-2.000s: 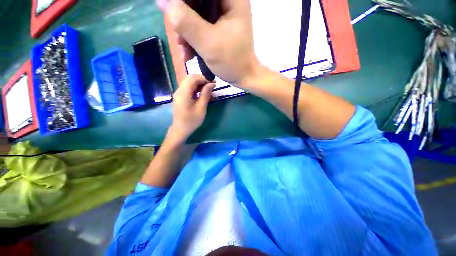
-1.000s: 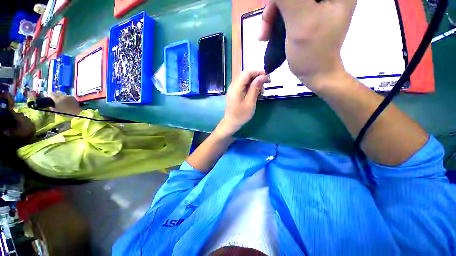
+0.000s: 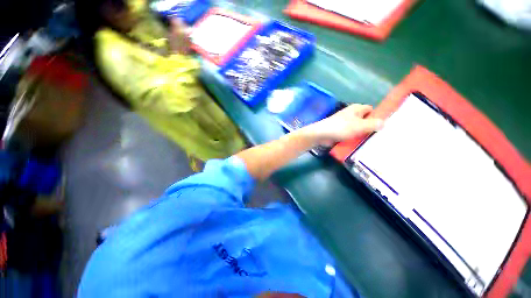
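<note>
A bright white display panel (image 3: 448, 180) with a thin dark frame lies on an orange-red pad (image 3: 428, 81) at the right. Small dark and metallic bits run along its near edge. My left hand (image 3: 346, 123) is blurred and reaches over a dark phone-like slab (image 3: 320, 150) to the left edge of the panel and pad. Its fingertips are at that edge; whether they grip it cannot be told. My right hand and the screwdriver are not in view.
A small blue bin (image 3: 311, 105) lies beyond my left hand, with a larger blue bin (image 3: 265, 58) of silvery parts farther left. Other orange-red pads with panels (image 3: 224, 35) lie along the green bench (image 3: 326, 192). A person in yellow (image 3: 157, 87) sits at the left.
The view has swung left and tilted. My right hand, the screwdriver and its cord have left the picture. My left hand has moved from the panel's near edge to its left edge.
</note>
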